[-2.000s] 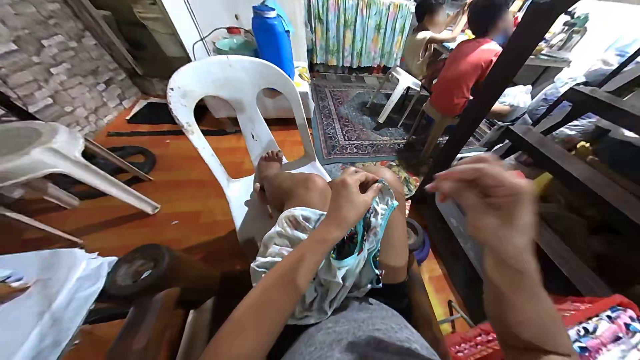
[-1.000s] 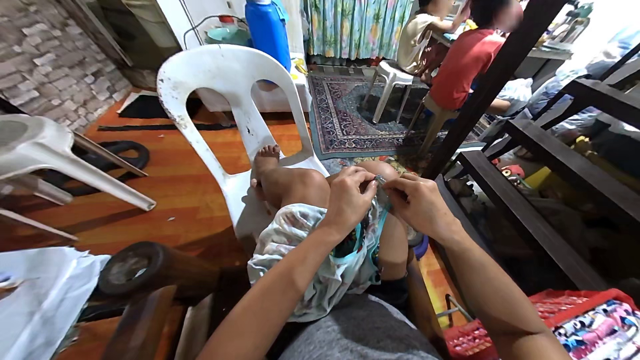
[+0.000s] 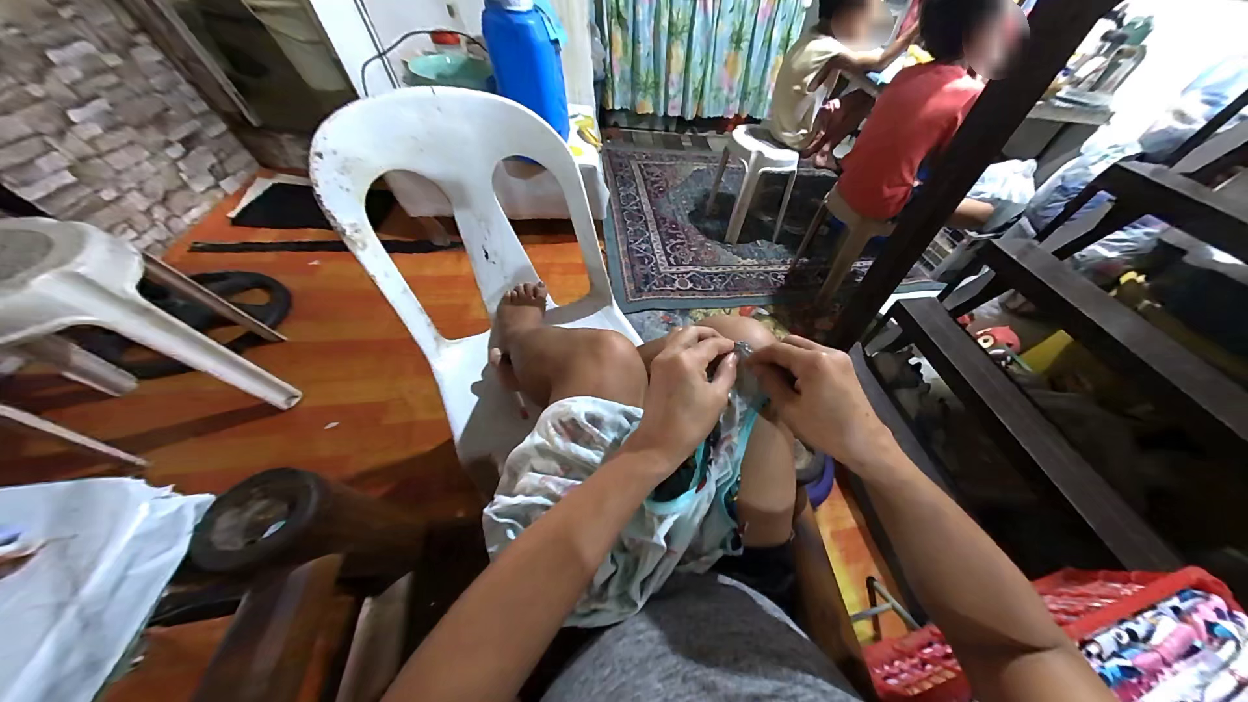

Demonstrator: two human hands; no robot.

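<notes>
My left hand (image 3: 682,395) and my right hand (image 3: 814,395) meet above my lap, fingertips nearly touching. Between them they pinch an edge of a light printed cloth with teal trim (image 3: 673,526), which lies over my thighs. A small greyish bit shows at the fingertips, too small to name. Part of the cloth is hidden under my hands and left forearm. My bare foot rests on the seat of a white plastic chair (image 3: 458,127) in front of me.
A red plastic basket (image 3: 1160,582) of patterned cloth stands at lower right, beside dark wooden steps (image 3: 1072,409). White fabric (image 3: 88,575) lies at lower left. A white stool (image 3: 760,156) and two seated people are beyond, near a patterned rug (image 3: 673,253).
My right hand was raised away to the right two seconds ago. It has come back to the cloth beside my left hand and has stayed there since the middle frame.
</notes>
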